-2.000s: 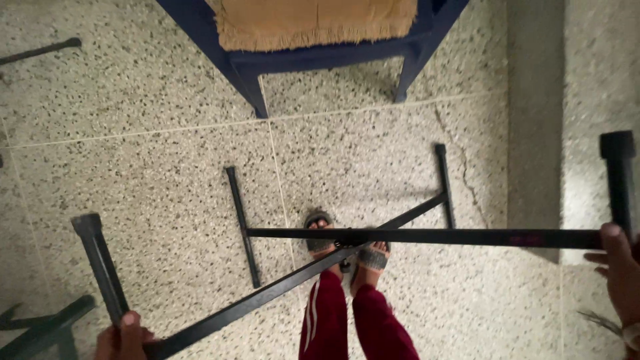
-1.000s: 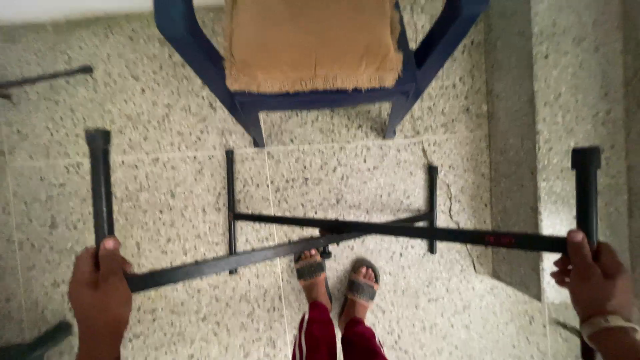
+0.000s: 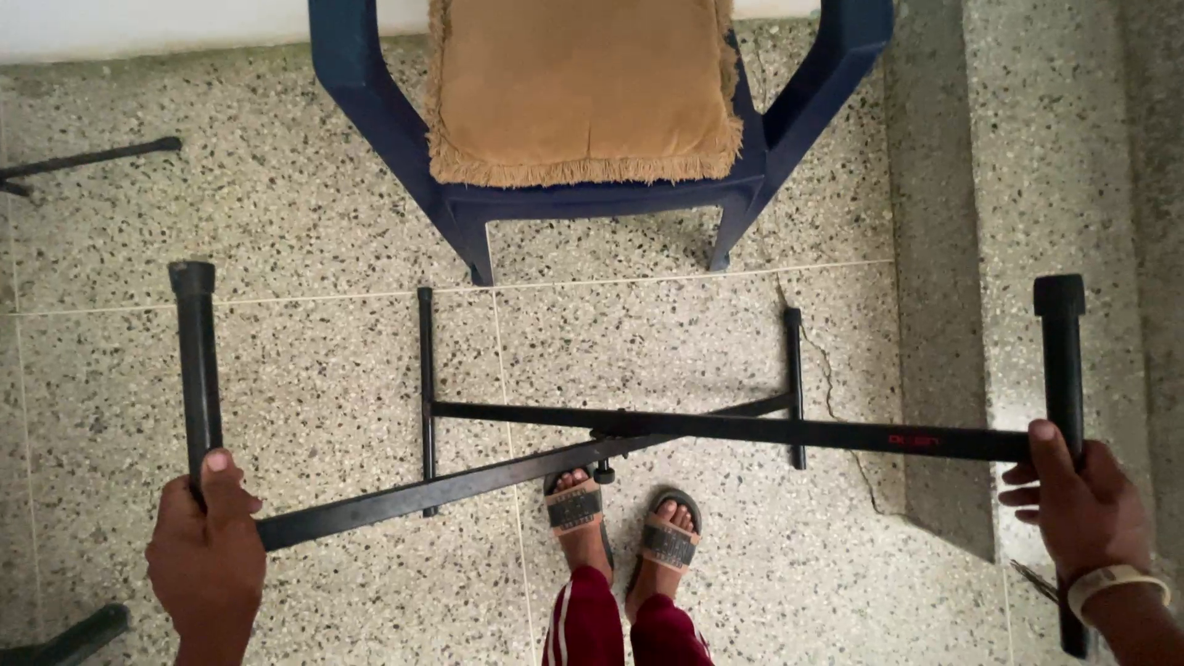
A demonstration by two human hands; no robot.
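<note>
A black metal X-shaped folding stand, like a keyboard stand, stands unfolded before me, its two crossed bars meeting at a pivot with a black knob. My left hand grips the upper left crossbar, just where the diagonal bar joins it. Around the upper right crossbar my right hand is closed, its thumb on the end of the other bar, which bears red writing. Both crossbars have black end caps. The stand's lower feet rest on the speckled floor.
A dark blue plastic armchair with a fringed tan cushion is directly ahead. A raised stone ledge runs along the right. Black tubular legs show at the far left, another dark piece at lower left. My sandalled feet are near the pivot.
The stand's upper left crossbar and my left hand have risen in view, and the bars cross at a narrower angle than two seconds ago. Both hands keep their hold. The view has shifted towards the chair.
</note>
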